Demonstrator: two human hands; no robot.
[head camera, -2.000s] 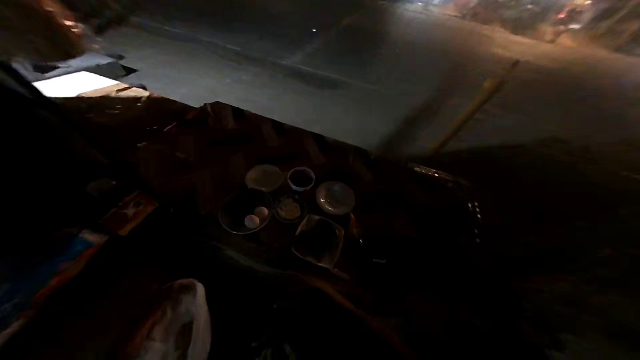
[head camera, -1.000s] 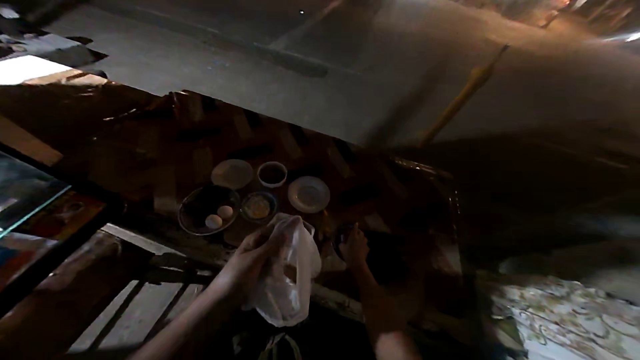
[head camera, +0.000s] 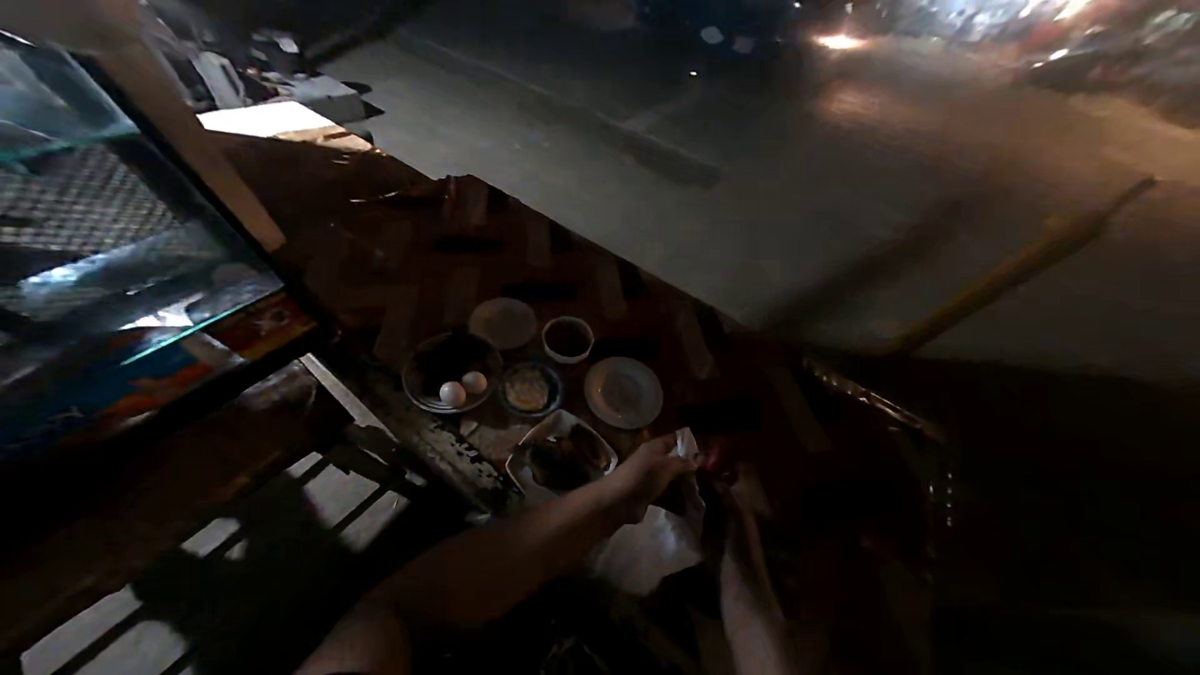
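My left hand (head camera: 653, 472) grips the top of a pale plastic bag (head camera: 647, 553), whose body hangs below the wrist. Close to its right, my right hand (head camera: 727, 476) is dim and blurred, with something reddish at its fingers; its grip is unclear. Left of my hands, a square white bowl (head camera: 518, 461) holds dark contents. Beyond it are a dark round bowl (head camera: 414, 398) with two white eggs (head camera: 463, 389), a small dish of pale food (head camera: 528, 388), a small white bowl with dark contents (head camera: 568, 339), and two round pale plates or lids (head camera: 623, 392).
The dishes stand on a dark patterned tabletop (head camera: 478, 267). At the left is a glass-sided case (head camera: 187, 281) with a wooden post (head camera: 187, 122). A slatted surface (head camera: 347, 497) lies below it. Past the table's far edge is pavement with a yellowish pole (head camera: 1022, 267).
My left hand has moved with the bag toward my right hand, and the two are now close together. The square bowl, covered a second ago, shows again.
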